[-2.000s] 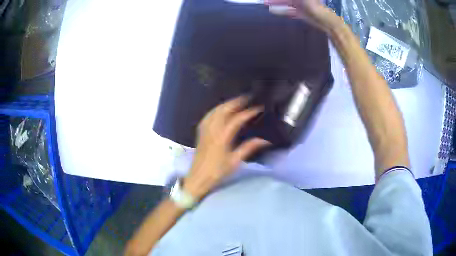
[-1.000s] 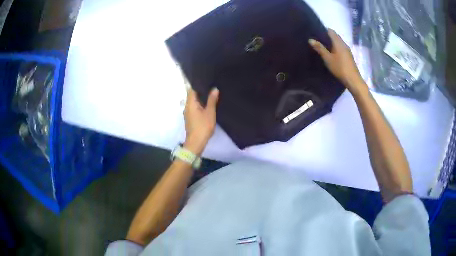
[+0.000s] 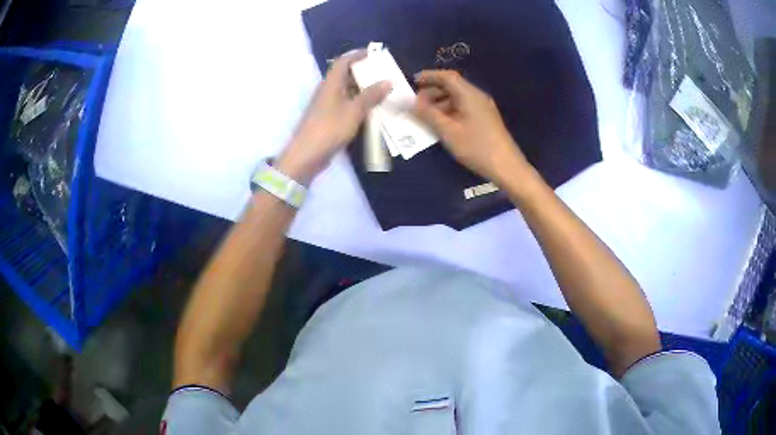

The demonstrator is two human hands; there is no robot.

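A folded dark brown jacket (image 3: pixel 536 93) lies on the white-covered table (image 3: pixel 196 93), with a small white inner label (image 3: pixel 481 190) near its lower edge. My left hand (image 3: pixel 340 106) holds white hang tags (image 3: pixel 385 81) above the jacket's left part. The tags overlap and fan out a little; a paler strip hangs below them. My right hand (image 3: pixel 459 115) is at the right side of the tags, slightly blurred; whether its fingers grip them is unclear.
Bagged garments with a white sticker (image 3: pixel 699 115) lie at the table's right. A blue crate (image 3: pixel 85 195) with bagged garments stands at the left. A sheet of dots (image 3: pixel 749 263) lies along the right table edge. Another blue crate (image 3: pixel 753 374) shows at the lower right.
My hands have left the jacket's sides and come together over it. My left hand has taken hold of the white tags. The jacket lies slightly higher and turned in view.
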